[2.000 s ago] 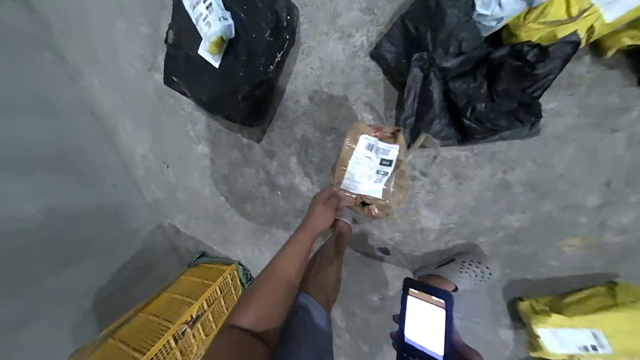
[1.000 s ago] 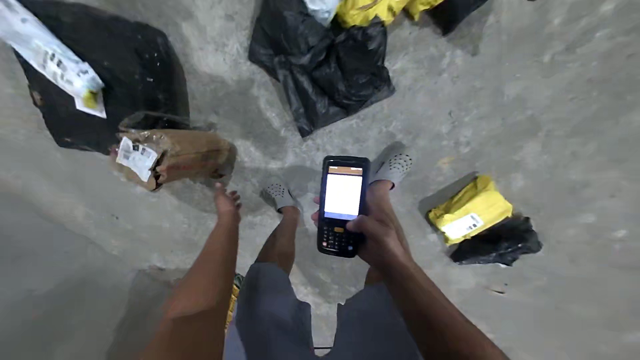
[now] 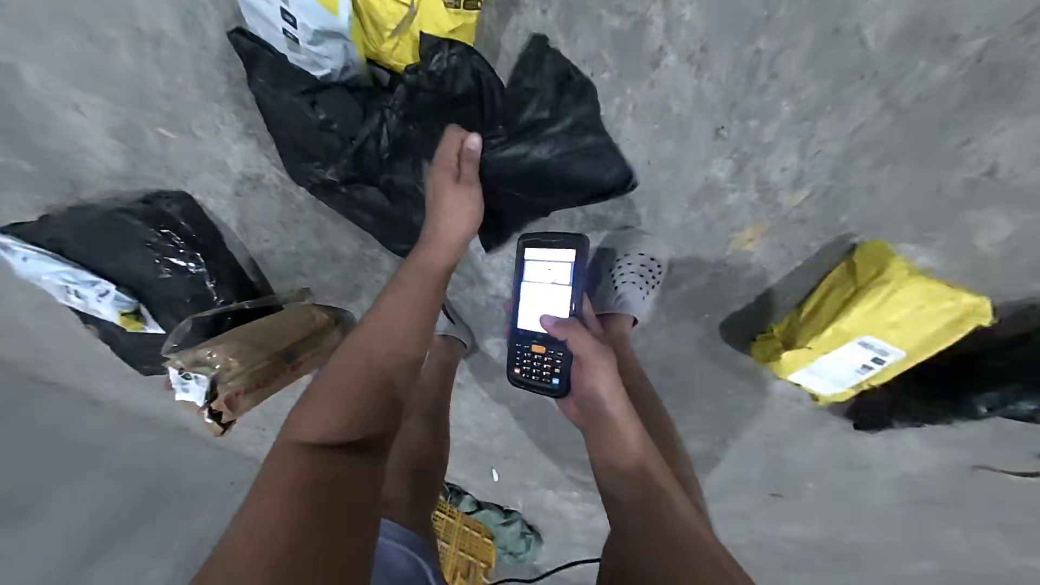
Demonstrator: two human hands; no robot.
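Note:
My left hand (image 3: 455, 183) reaches over the black plastic mailing bags at top centre and seems to pinch the edge of the right-hand black bag (image 3: 561, 134); the fingertips are partly hidden. Beside it, another crumpled black bag (image 3: 349, 138) lies on the concrete. My right hand (image 3: 589, 357) grips a black handheld mobile scanner (image 3: 548, 313) with a lit screen and a keypad, its thumb resting at the screen's lower edge. The scanner is between the bags and my feet.
White (image 3: 313, 36) and yellow (image 3: 398, 32) parcels touch the bags. At left, a brown package (image 3: 264, 353) in clear wrap rests against a large black parcel (image 3: 162, 260). A yellow parcel (image 3: 886, 325) and a black one (image 3: 951, 374) lie right. A yellow plastic crate (image 3: 463, 544) stands near my feet.
My left hand, first on the brown package and then apart from it, has moved to the black bags. The brown package now lies by the black parcel at left. The view has shifted.

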